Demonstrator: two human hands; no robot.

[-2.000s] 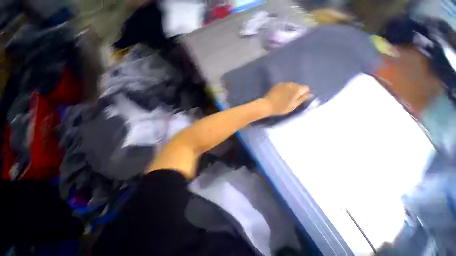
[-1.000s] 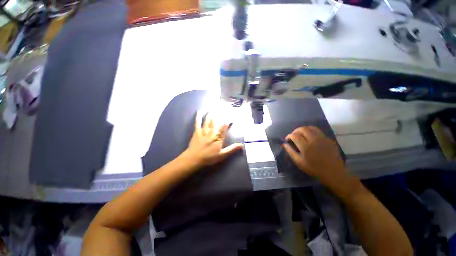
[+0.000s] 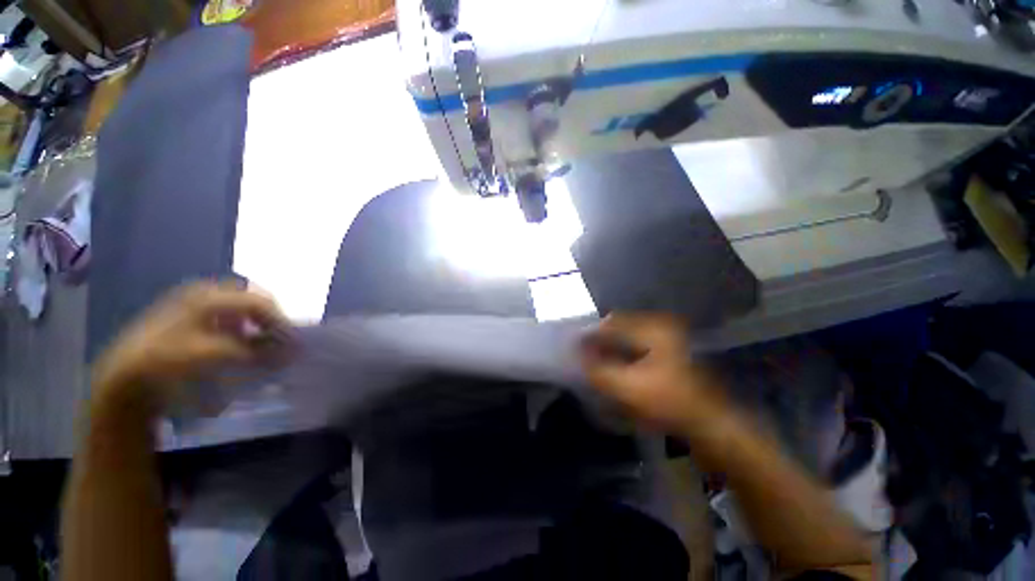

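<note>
A dark grey panel with a rounded end [image 3: 386, 255] lies left of the needle area on the white table. Its near end is lifted at the table's front edge and shows as a blurred pale grey band [image 3: 454, 346]. My left hand [image 3: 204, 340], blurred, pinches the band's left end. My right hand [image 3: 641, 363], also blurred, pinches its right end. A second dark grey panel [image 3: 653, 238] lies right of the needle. The sewing machine's presser foot area [image 3: 528, 199] is above, in strong glare.
A stack of long dark grey panels [image 3: 170, 170] lies on the table's left side. The white machine head [image 3: 681, 68] spans the upper right. A crumpled pale cloth [image 3: 57, 255] is at far left. Fabric heaps lie below the table.
My hands have moved from flat on the panels to the front edge, farther apart, my left hand leftward. The near end of the left panel is now raised between them. The view has shifted.
</note>
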